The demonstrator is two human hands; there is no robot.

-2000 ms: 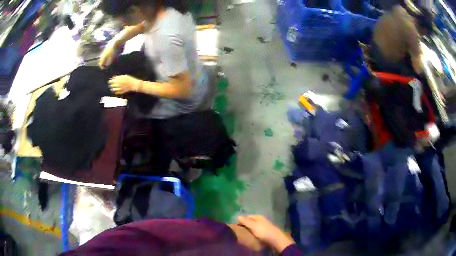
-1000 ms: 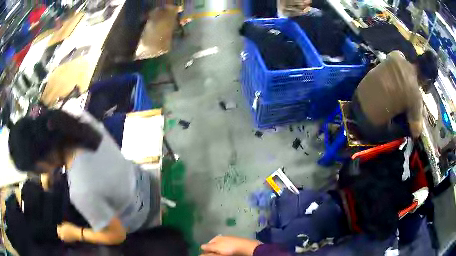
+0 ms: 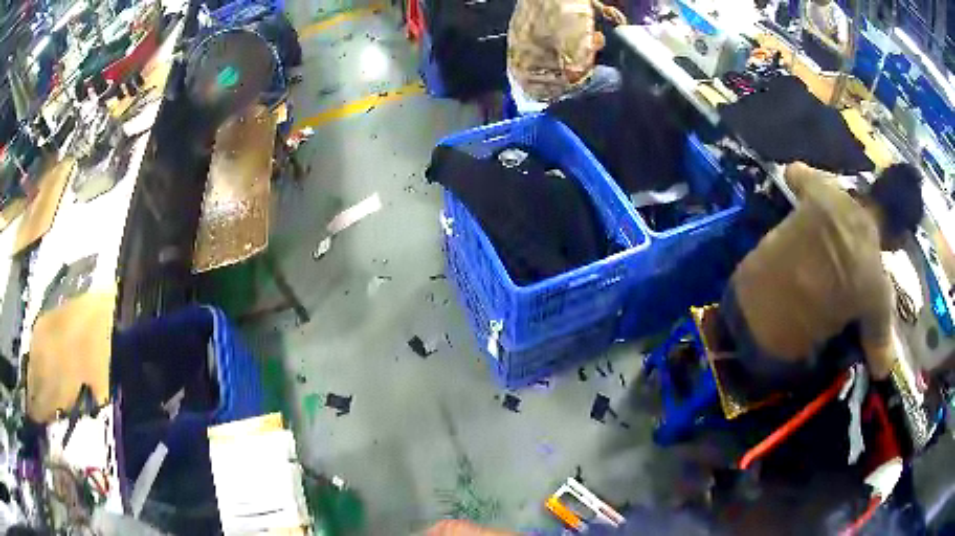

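Note:
A sliver of skin at the bottom edge looks like my right hand (image 3: pixel 466 528); its fingers are cut off, so I cannot tell if it holds anything. My left hand is out of the picture. Ahead stands a blue crate (image 3: pixel 555 298) with black cloth (image 3: pixel 529 215) heaped in it. A second blue crate (image 3: pixel 696 236) with black cloth stands against its right side. A flat white and orange item (image 3: pixel 576 505) lies on the floor near the bottom edge.
A person (image 3: pixel 812 277) sits at the right beside a red-framed holder (image 3: pixel 796 424) with dark cloth. Another blue crate (image 3: pixel 236 366), a white-topped surface (image 3: pixel 257 476) and a tan bench (image 3: pixel 236 188) line the left. Dark scraps (image 3: pixel 422 345) lie on the aisle floor.
The view has moved forward and up the aisle. The grey-shirted person at the left is out of view. The crates appear closer, and my right hand has sunk to the bottom edge.

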